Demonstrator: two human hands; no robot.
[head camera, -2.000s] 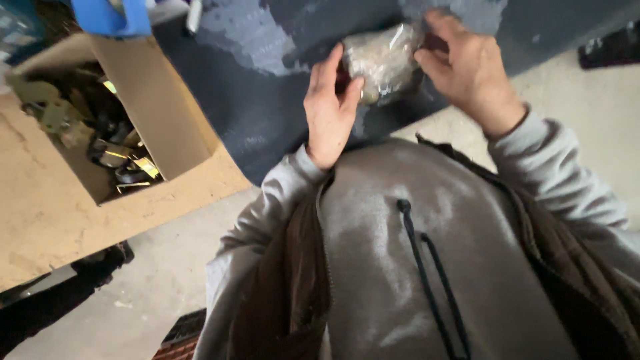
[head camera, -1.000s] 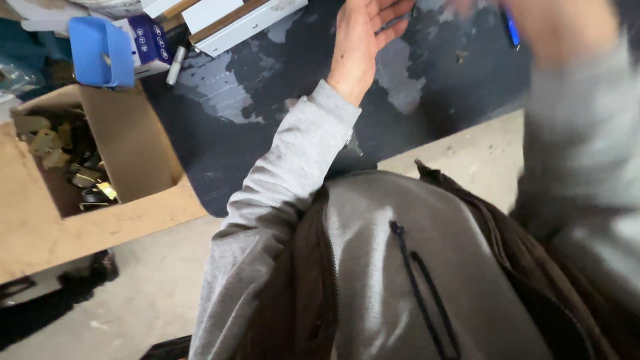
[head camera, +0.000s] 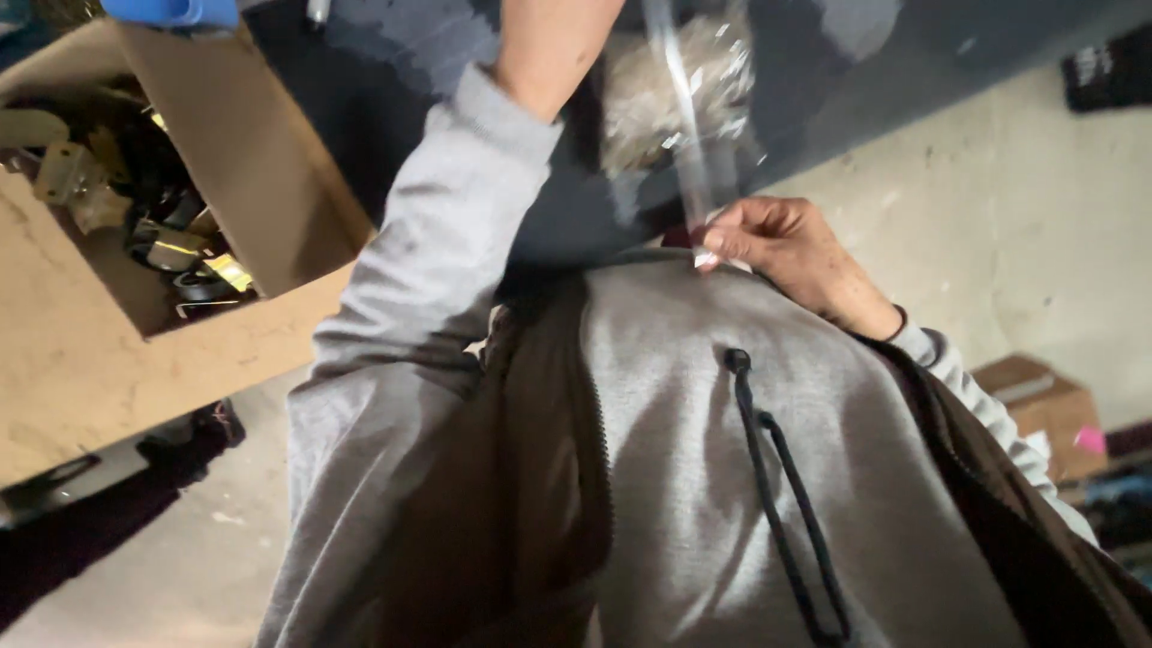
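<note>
My right hand (head camera: 781, 254), near the table's front edge at my body, pinches the lower end of a strip of clear tape or film (head camera: 681, 99) between thumb and fingers. The strip runs up across a clear plastic-wrapped bundle (head camera: 634, 103) on the dark tabletop (head camera: 810, 117). My left hand (head camera: 560, 31) reaches to the top of the view, left of the bundle. Only its wrist and back part show; its fingers are cut off by the frame, so what it holds is hidden.
On the left, an open cardboard box (head camera: 238, 162) of metal hardware stands on a wooden surface (head camera: 54, 378). Above it is a blue plastic bin (head camera: 171, 13), with a marker-like object (head camera: 318, 11) to its right. Another cardboard box (head camera: 1035, 405) sits on the floor at right.
Two seconds ago both hands were on the wrapped bundle. My right hand has since come down to the table's front edge with the strip's end, and my left hand is now farther up.
</note>
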